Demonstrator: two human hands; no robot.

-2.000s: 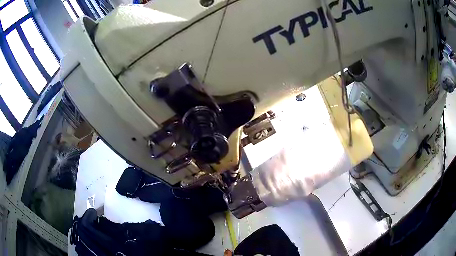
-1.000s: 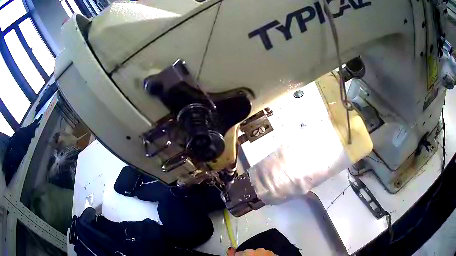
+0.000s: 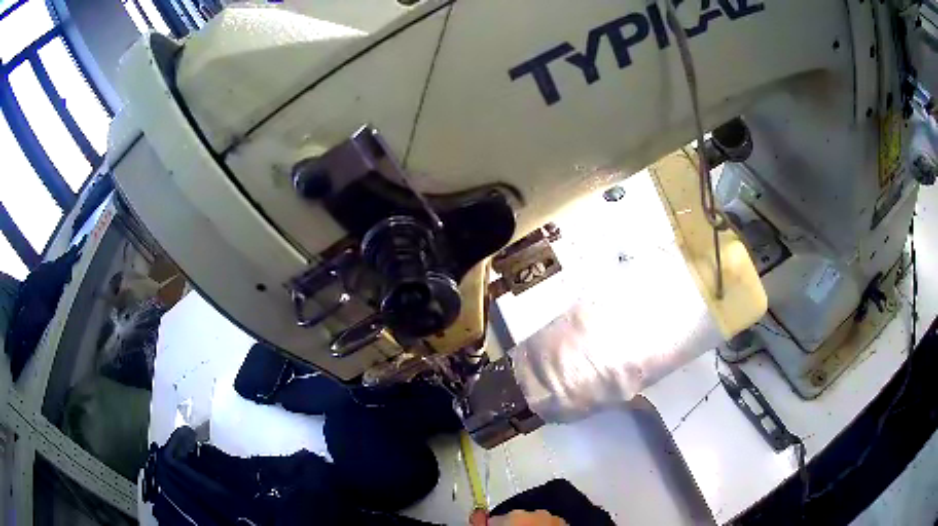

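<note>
A hand, cut off by the bottom edge, shows only as a small patch of fingers (image 3: pixel 522 518) beside a black fabric piece (image 3: pixel 561 499). I cannot tell which hand it is or whether it grips the piece. A yellow tape strip (image 3: pixel 473 475) runs from the needle area down to the fingers. The cream sewing machine (image 3: pixel 576 113) fills the upper view, with its dark presser and needle area (image 3: pixel 494 401) beside a pale wrapped cover (image 3: pixel 607 360).
Black sewn bundles (image 3: pixel 381 452) overlap on the white table (image 3: pixel 231 416) at the lower left. A shelf with dark goods (image 3: pixel 62 380) stands at the far left by a window. A slotted metal plate (image 3: pixel 759 411) lies at the right.
The fingers at the bottom edge show more than two seconds ago. The black piece beside them sits slightly lower. The view has shifted slightly.
</note>
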